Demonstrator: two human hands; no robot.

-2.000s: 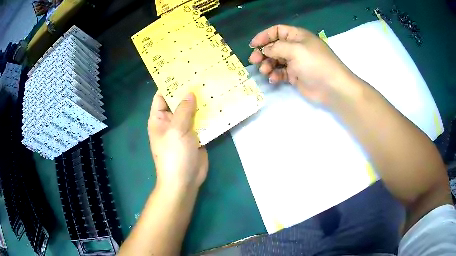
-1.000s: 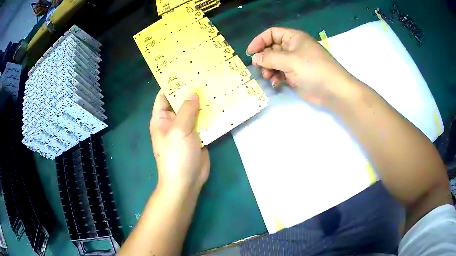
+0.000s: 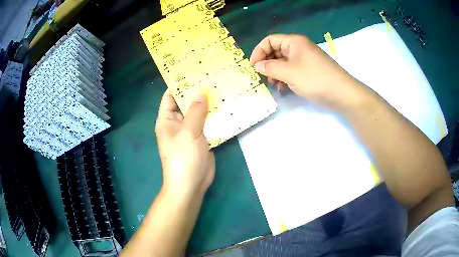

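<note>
A yellow PCB panel [image 3: 201,65] with black print, small holes and score lines is held tilted above the bench. My left hand [image 3: 186,135] grips its lower left edge, thumb on the face and fingers behind. My right hand [image 3: 292,65] is at the panel's notched right edge, thumb and index fingertips pinched together at the edge. Whether a small component is between those fingertips cannot be made out. The white work sheet [image 3: 312,165] lies below the right forearm.
White-faced PCB panels [image 3: 65,95] stand in a dense row at left, with black slotted racks [image 3: 88,196] in front. A yellow panel stack [image 3: 173,6] is at the far side. Loose components [image 3: 413,27] lie on the green mat [image 3: 297,17] at far right.
The panel and my left hand have moved slightly right. My right fingertips, earlier apart from the panel, are now at its notched edge.
</note>
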